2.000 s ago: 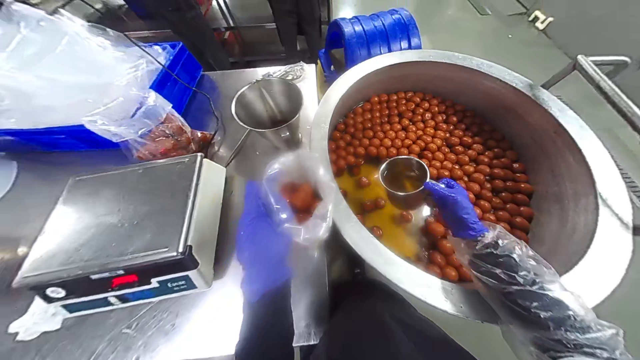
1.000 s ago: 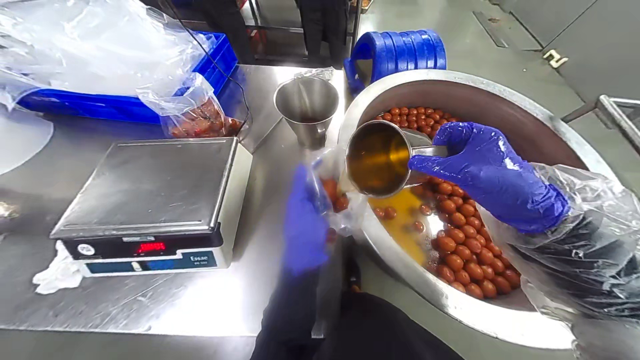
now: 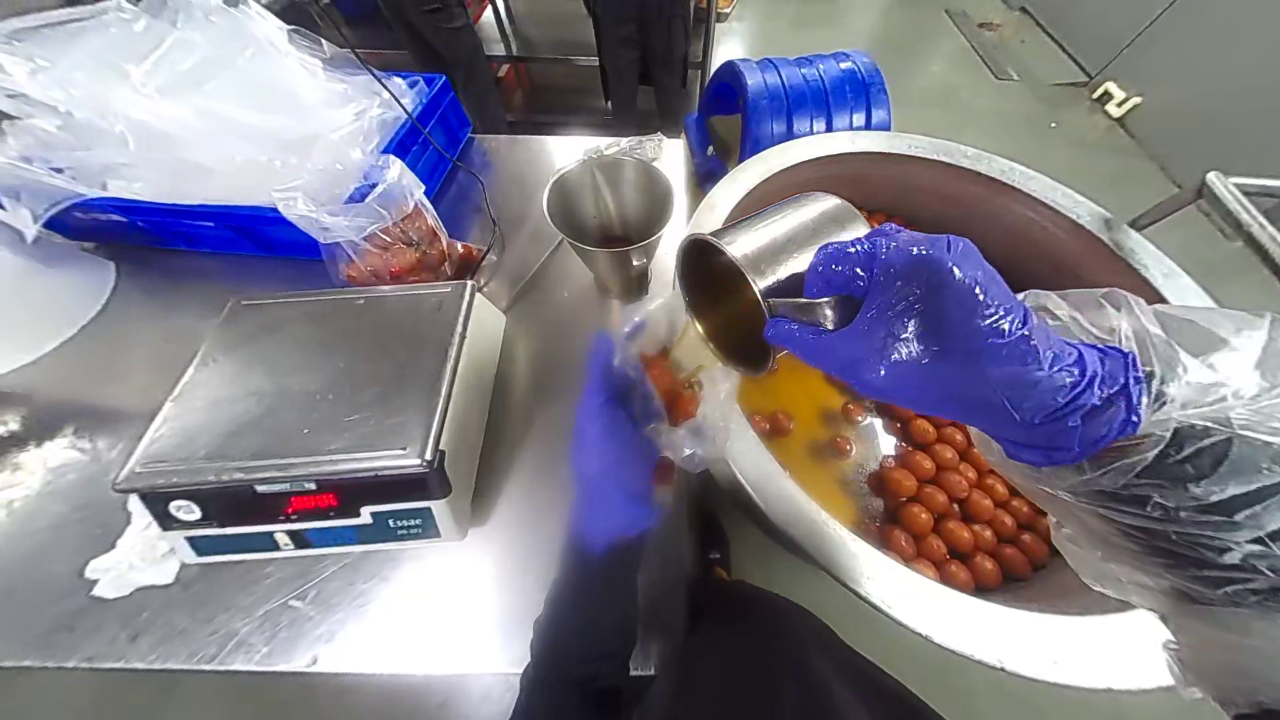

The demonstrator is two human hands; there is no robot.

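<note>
My right hand (image 3: 930, 340), in a blue glove, grips the handle of a steel mug (image 3: 790, 260). The mug is tilted over the mouth of a clear plastic bag (image 3: 695, 400), and liquid runs from its lip. Blurred by motion, my left hand (image 3: 615, 440) holds the bag, which has brown balls inside. Both are beside the near left rim of a large round metal vessel (image 3: 960, 635). In the vessel lie many glossy brown balls (image 3: 955, 510) and yellowish liquid (image 3: 805, 450). My right hand hides part of them.
A weighing scale (image 3: 310, 380) stands on the steel table (image 3: 400, 620). Behind it are a filled plastic bag (image 3: 400, 245) and a blue crate (image 3: 200, 225) with clear plastic. A steel funnel-shaped container (image 3: 610, 220) stands near the vessel. Beyond are a blue ribbed object (image 3: 800, 100) and people's legs (image 3: 645, 50).
My right hand has raised the mug from the liquid in the vessel to the bag and tipped it. My left hand still holds the bag.
</note>
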